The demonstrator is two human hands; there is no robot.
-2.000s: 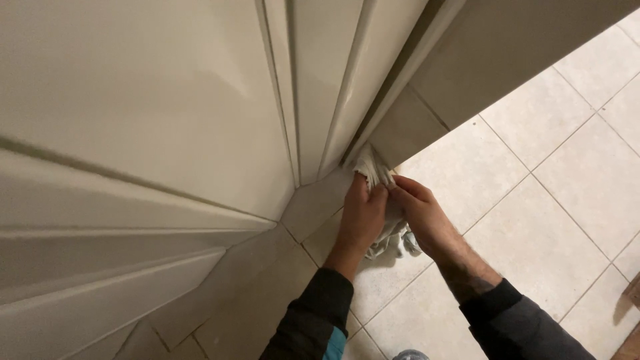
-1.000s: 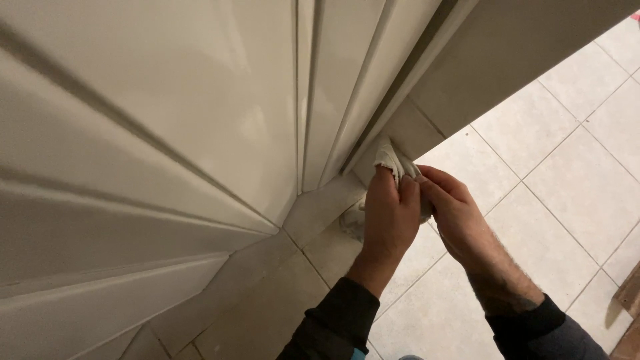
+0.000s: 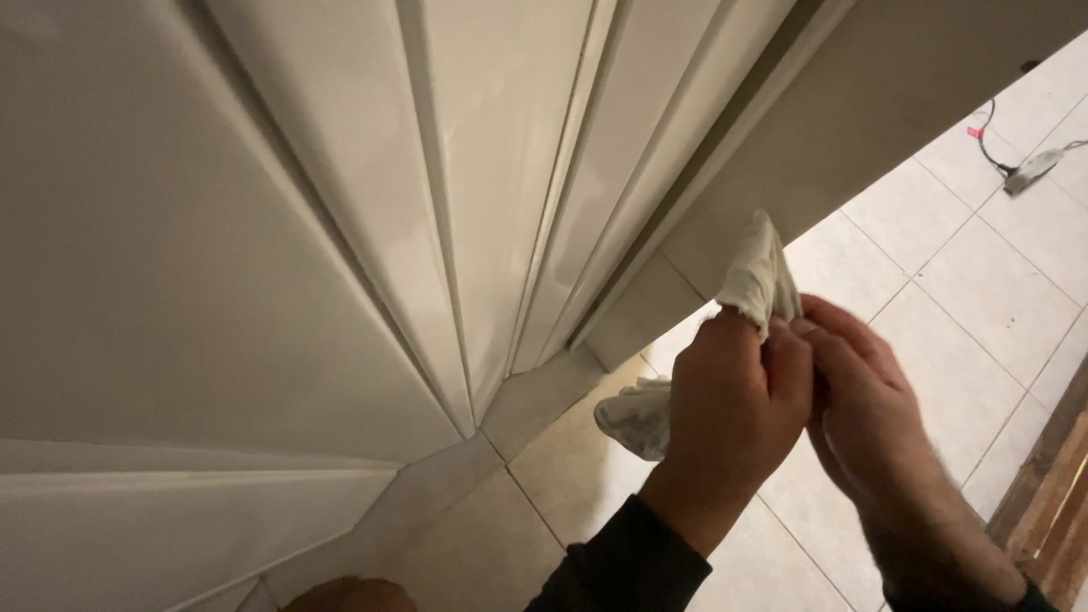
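A pale, crumpled cloth (image 3: 752, 276) is held in both my hands, its pointed end sticking up beyond my fingers. My left hand (image 3: 739, 382) grips it from the left, with the index finger hidden under the fabric. Close against it, my right hand (image 3: 858, 382) pinches the cloth's right side between thumb and fingers. A further bunched, greyish piece of fabric (image 3: 637, 416) shows left of my left hand; whether it joins the held cloth I cannot tell.
A white panelled door (image 3: 340, 212) and its moulded frame stand at left, beside a wall (image 3: 850, 110) with tile skirting. On the tiled floor (image 3: 986, 314) lies a pale device with a cable (image 3: 1033, 170). A wooden edge (image 3: 1041, 501) runs at lower right. Something rounded shows at the bottom edge.
Both hands keep hold of the cloth, and its pointed end now stands higher above the fingers. The view has shifted, bringing the cabled device into sight.
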